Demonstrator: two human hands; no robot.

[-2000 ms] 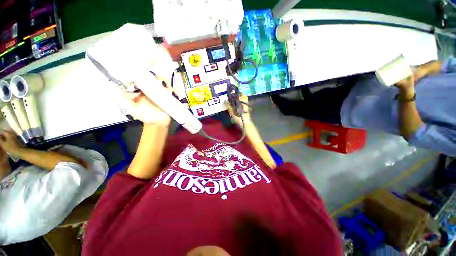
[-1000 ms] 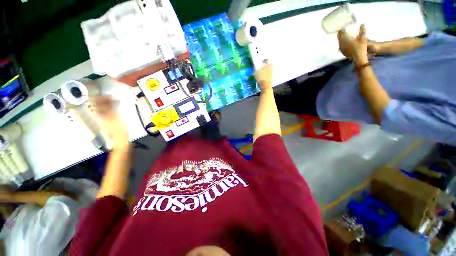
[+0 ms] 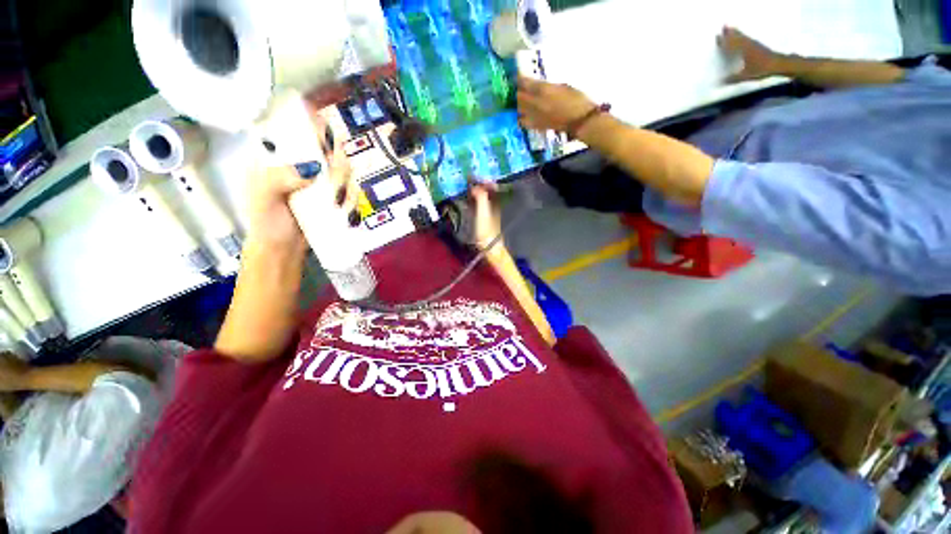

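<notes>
My left hand (image 3: 279,203) grips the pale handle of a hair dryer (image 3: 308,47), held up close to the camera at the upper left, its round end with a dark centre facing left. A grey cord (image 3: 443,295) leaves the handle's lower end and curves right, past my right wrist. My right hand (image 3: 486,203) is small, beside the tester's lower right; whether it holds the cord cannot be told. The pale tester (image 3: 401,212), with small displays and dark leads, is partly hidden by the dryer. The blue-green mat (image 3: 448,89) lies right of it.
Two dryers (image 3: 172,151) lie on the bench at left, with several more at the far left edge. A person in a blue shirt (image 3: 803,193) at right has one hand on a dryer (image 3: 513,31) beside the mat. A red stool (image 3: 683,250) stands below the bench.
My left hand, a blur over the left bench a second ago, now holds a dryer. My right hand has left the dryer beside the mat and moved down-left; the other person's hand is there now.
</notes>
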